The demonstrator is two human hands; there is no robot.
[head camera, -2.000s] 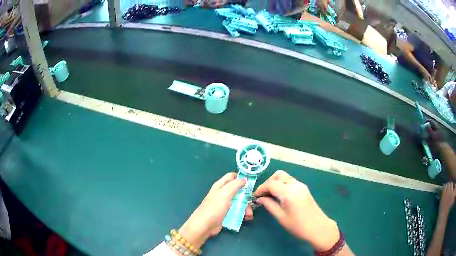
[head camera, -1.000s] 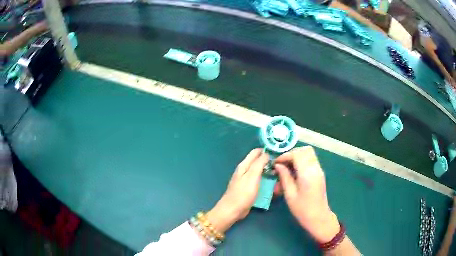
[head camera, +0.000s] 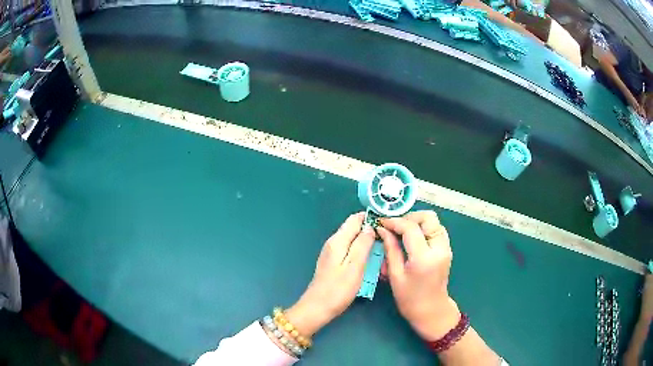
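A turquoise fan body is held over the green bench, its round spoked head pointing away from me and its open handle towards me. My left hand grips the handle from the left. My right hand has its thumb and fingertips at a small circuit board at the top of the handle, just below the ring. The fingertips partly hide the board, so its exact seating cannot be told.
Fan bodies lie on the dark belt, one at the left, others at right. A pale strip edges the belt. A black box stands far left. Small sub-assemblies lie in rows at right. A person's arm shows beside them.
The belt's fan bodies have moved left. My hands have shifted from the handle's middle up to the board by the ring. The view has also turned.
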